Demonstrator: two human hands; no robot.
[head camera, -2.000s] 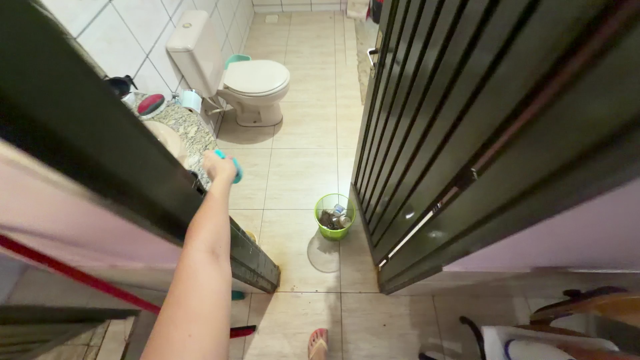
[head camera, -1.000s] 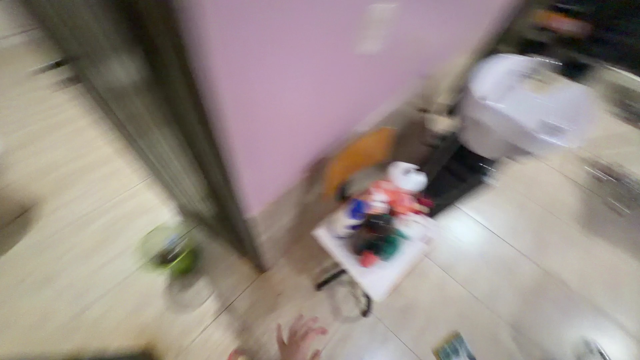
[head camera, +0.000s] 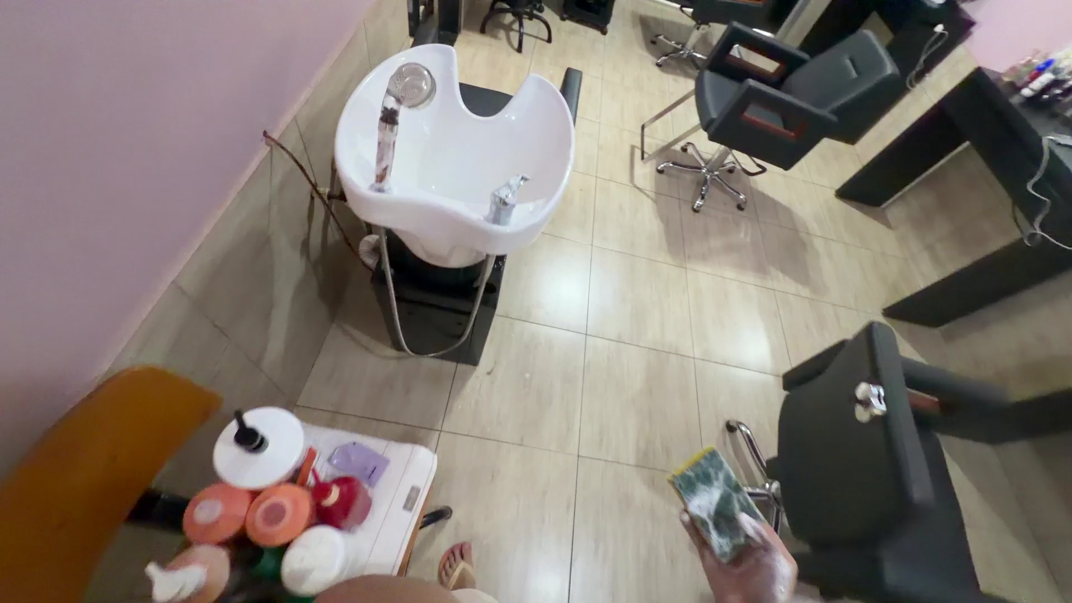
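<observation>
My right hand (head camera: 745, 561) is at the lower right, its fingers around a green and yellow scrubbing sponge (head camera: 716, 502) with white foam on its green face. The black salon chair (head camera: 871, 452) stands just right of it. At the bottom edge, left of centre, a patch of bare skin shows; which part of the body it is I cannot tell, and my left hand cannot be made out. Beside that skin, several bottles, among them a white pump bottle (head camera: 260, 448) and a red pump bottle (head camera: 342, 501), stand on a white surface (head camera: 394, 494).
Ahead on the left stands a white shampoo basin (head camera: 456, 167) with a shower hose on a black base (head camera: 444, 310). Another black salon chair (head camera: 770, 100) is farther back. Black counters (head camera: 946, 142) line the right. An orange chair back (head camera: 100, 461) is at the lower left.
The view has swung from the bathroom doorway to the salon room. My right hand with the sponge has come into view; the outstretched arm seen two seconds ago is gone from view.
</observation>
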